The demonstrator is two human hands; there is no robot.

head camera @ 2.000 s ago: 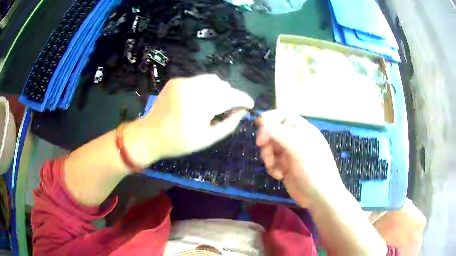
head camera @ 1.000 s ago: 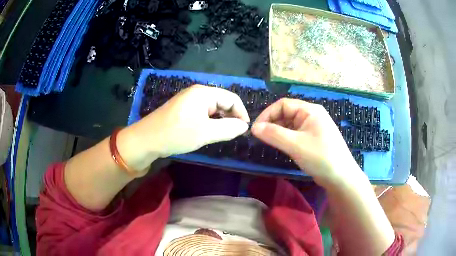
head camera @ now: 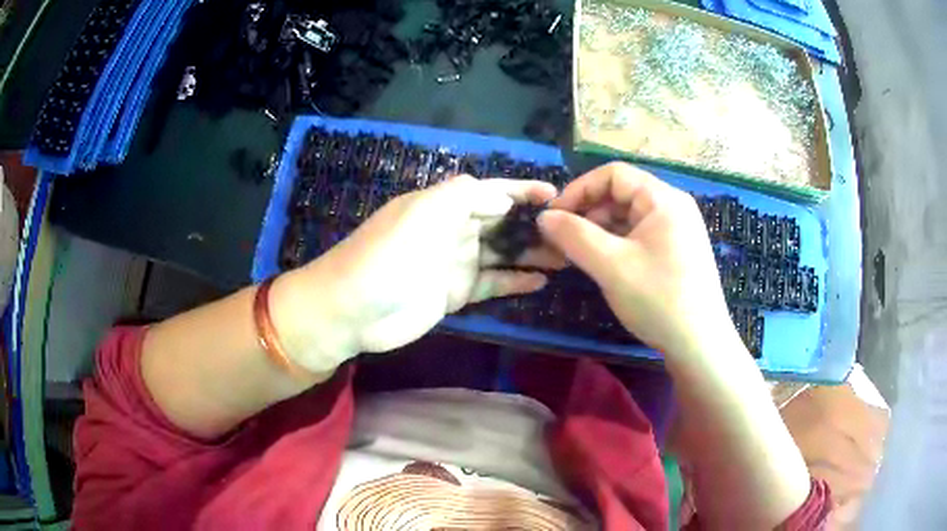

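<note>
My left hand (head camera: 415, 259), bare with an orange band at the wrist, is turned partly palm up and holds small black plastic parts (head camera: 514, 230) in its curled fingers. My right hand (head camera: 633, 249) meets it, its thumb and forefinger pinched at the parts; what exactly is between the fingertips is too small to tell. Both hands are above a blue sheet (head camera: 275, 223) that bears rows of black assembled units (head camera: 343, 166). The hands hide the middle of the rows.
A shallow box (head camera: 706, 83) of glittering silvery-green pieces stands behind the sheet at the right. Loose black parts (head camera: 353, 73) lie behind the sheet. Loaded blue sheets (head camera: 114, 83) are stacked at the far left, more blue sheets (head camera: 781, 19) at the top right.
The left hand has turned more palm up and now shows black parts in its fingers. The fingertips have stayed together. The view has shifted, bringing the rows on the sheet into sight.
</note>
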